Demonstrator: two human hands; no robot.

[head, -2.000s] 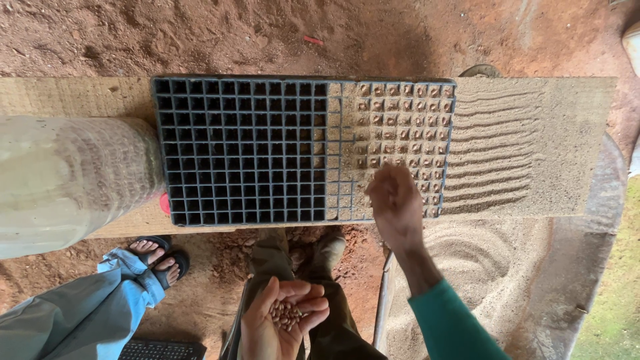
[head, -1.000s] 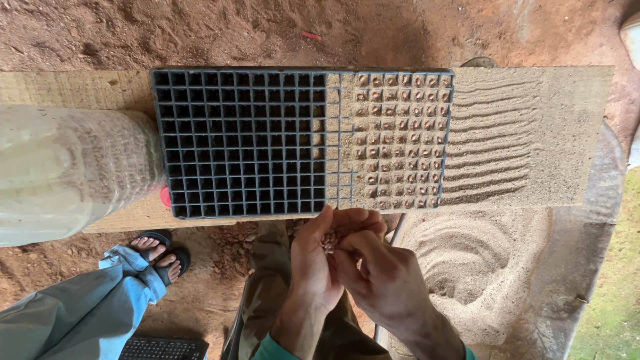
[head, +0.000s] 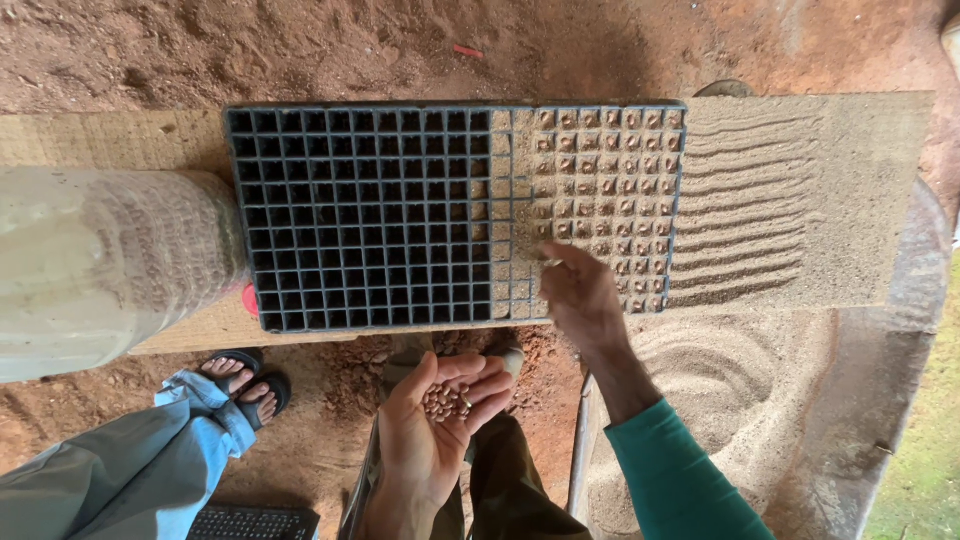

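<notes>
A black plastic seedling tray (head: 367, 217) lies across a wooden plank; its left cells are dark and unfilled, its right ones are filled with sandy soil. Many filled cells at the right have a small pit with a reddish-brown seed in it. My left hand (head: 435, 427), palm up and cupped below the tray, holds a small pile of reddish-brown seeds (head: 448, 401). Over the lower filled cells is my right hand (head: 581, 292), slightly blurred, its fingertips drawn together near the soil. Whether a seed is between those fingertips cannot be seen.
A large cloudy plastic container (head: 112, 262) stands left of the tray. Ridged sand covers the plank (head: 862, 202) at right. Below it is a metal wheelbarrow tray (head: 862, 420) of sand. Another person's sandalled feet (head: 259, 401) are at lower left, near another black tray (head: 251, 523).
One second ago both hands were together below the tray. My right hand has since moved up over the filled cells, while my left hand stays below the tray with its palm showing.
</notes>
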